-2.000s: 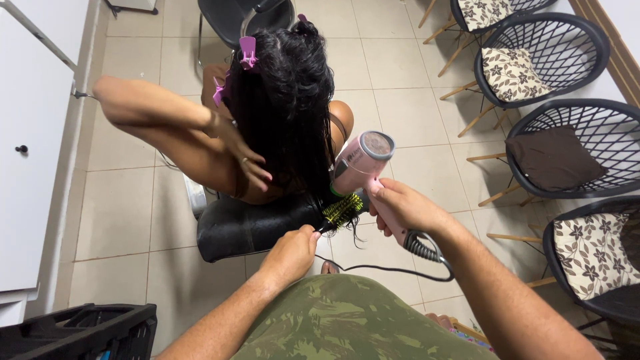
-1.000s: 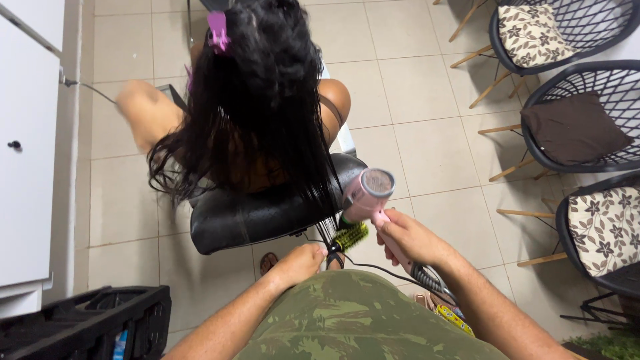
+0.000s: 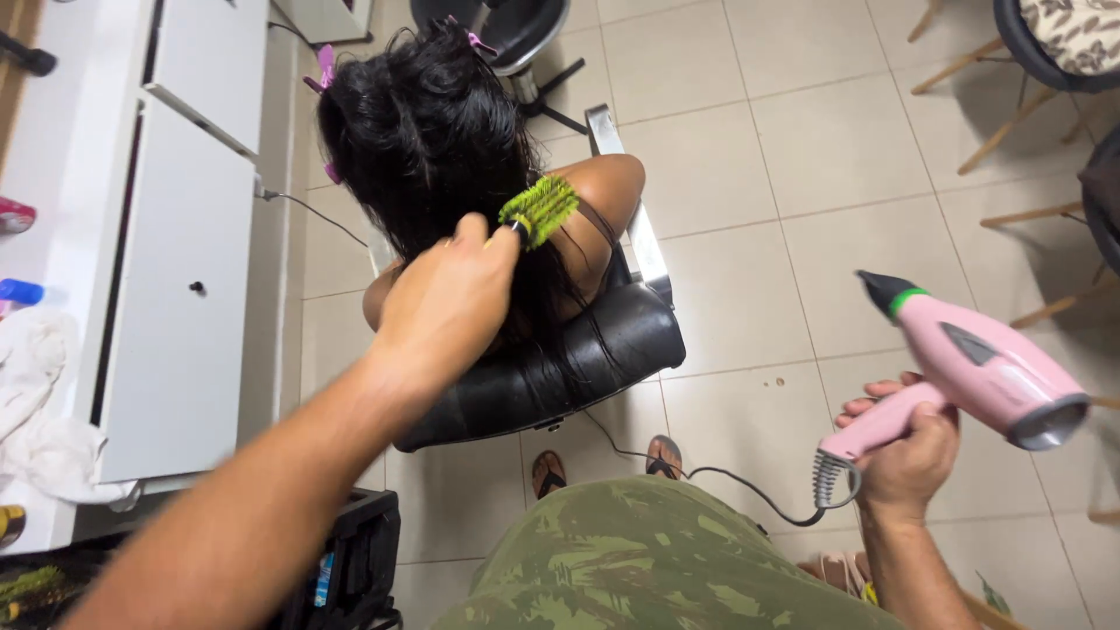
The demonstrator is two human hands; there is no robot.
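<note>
My left hand (image 3: 451, 293) grips the dark handle of a round hairbrush (image 3: 542, 210) with yellow-green bristles, at the right side of a seated person's dark hair (image 3: 420, 131). Purple hair clips (image 3: 325, 68) hold hair up on the head, and long damp-looking strands hang over the black chair back (image 3: 604, 350). Off to the right, away from the hair, my right hand (image 3: 910, 446) holds a pink hair dryer (image 3: 989, 363) by its handle. Its black nozzle points up and left, and its cord (image 3: 744, 494) runs toward the chair.
White cabinets (image 3: 184, 289) and a counter with a white cloth (image 3: 44, 394) stand at the left. A black cart (image 3: 359, 542) is at the lower left. A black stool (image 3: 516, 35) is beyond the person. Chairs with wooden legs (image 3: 1006, 131) line the right side.
The hair dryer has moved away from the hair to the right. My left hand has raised the brush from the strand ends to the upper hair. The person's raised arm is no longer seen.
</note>
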